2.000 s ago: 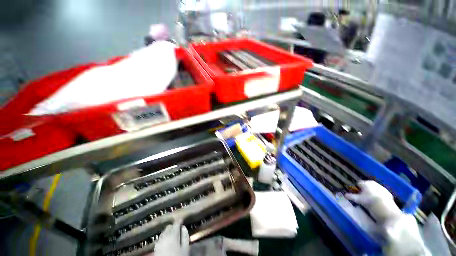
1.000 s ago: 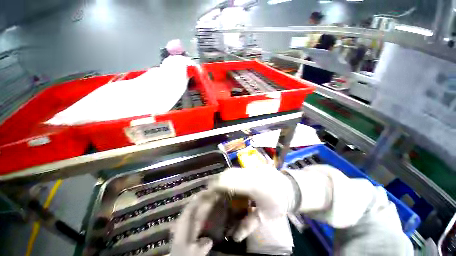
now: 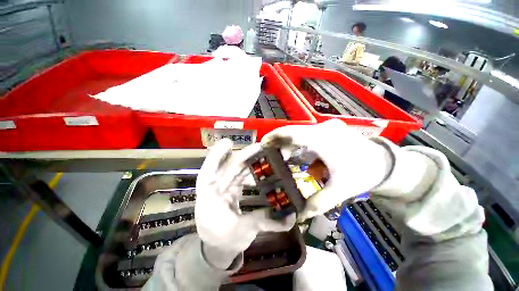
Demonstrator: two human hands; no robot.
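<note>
My left hand (image 3: pixel 219 199), in a white knit glove, holds the left and lower edges of two dark grey ferrite-core inductors (image 3: pixel 276 183) with orange-red windings. They are held side by side above the tray. My right hand (image 3: pixel 341 159), also gloved, holds their upper and right side. A glossy amber-brown handle (image 3: pixel 317 170) shows in the right hand; the rest of that tool is hidden. The steel tray (image 3: pixel 122 213) below holds rows of dark blocks between pale strips and is partly hidden by my hands.
Red bins (image 3: pixel 188 132) stand on the raised shelf (image 3: pixel 102 160), one partly covered by a white sheet (image 3: pixel 188 88). The blue bin (image 3: pixel 364 250) with block rows is at right. White paper (image 3: pixel 318 270) lies beside the tray. People are in the background.
The right hand came from the blue bin to meet the left hand. Both hands then rose above the tray with the inductors. The view has tilted up, showing more of the room.
</note>
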